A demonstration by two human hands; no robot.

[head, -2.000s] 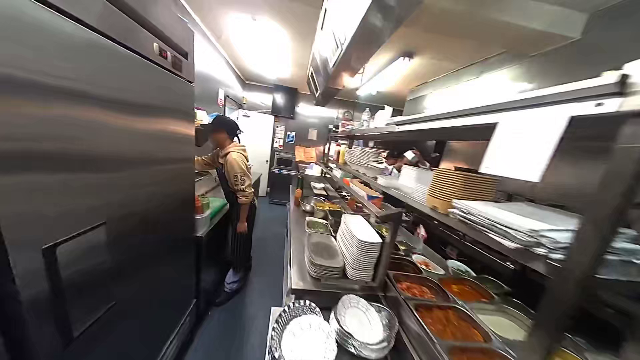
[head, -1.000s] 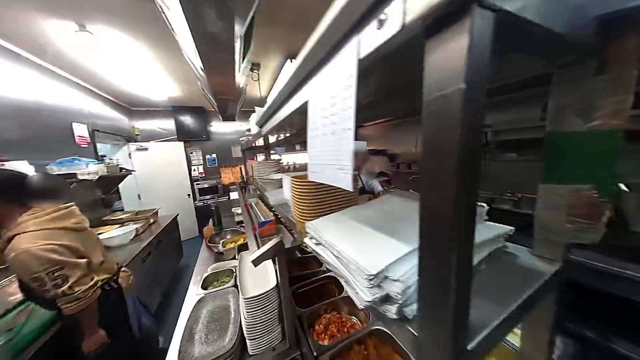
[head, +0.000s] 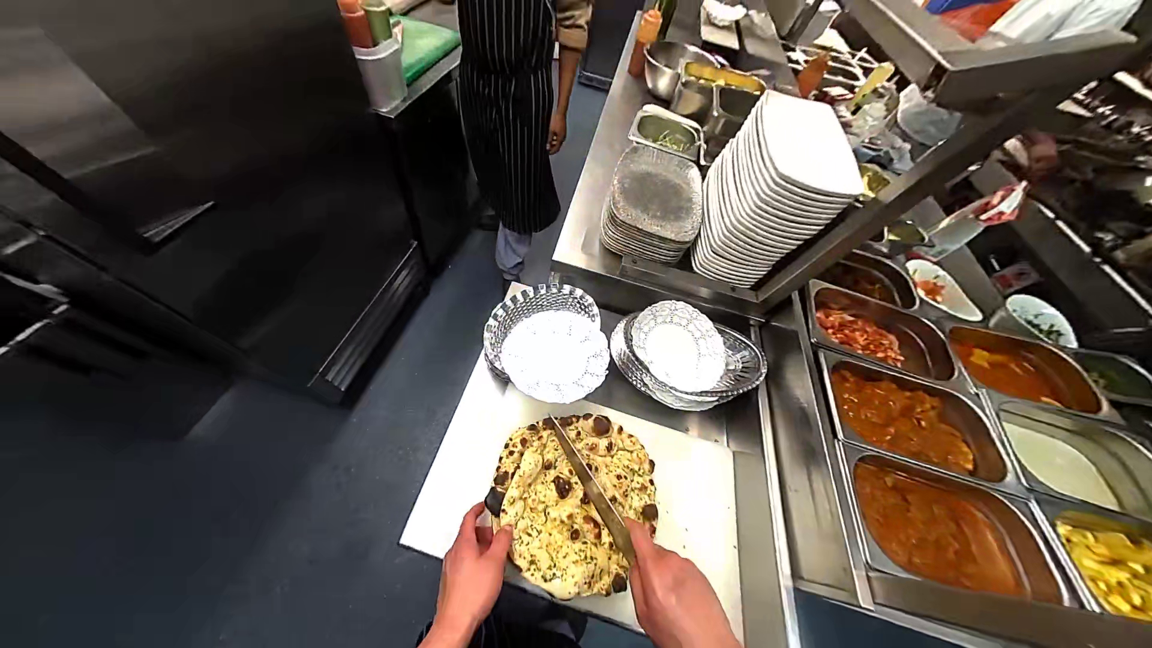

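A round naan bread (head: 558,531) with charred spots and green herbs lies on a white cutting board (head: 702,504). My right hand (head: 675,589) is closed around the handle of a long-bladed knife (head: 589,486), whose blade lies diagonally across the bread. My left hand (head: 475,567) holds the bread's left edge, thumb on top. Beyond the bread, a metal basket (head: 493,337) holds white doily paper (head: 555,355). Beside it, another basket (head: 742,360) has a stack of doilies (head: 677,346) in it.
Square white plates (head: 810,144) and dark plates (head: 657,193) are stacked on the steel counter. Several food trays (head: 909,423) stand right. A person in a striped apron (head: 508,108) stands beyond, near a green board (head: 427,45). A dark steel cabinet (head: 225,180) is left.
The view has swung sharply down and back left from the shelf. Both my hands, the knife and the naan now show; neither earlier frame shows them.
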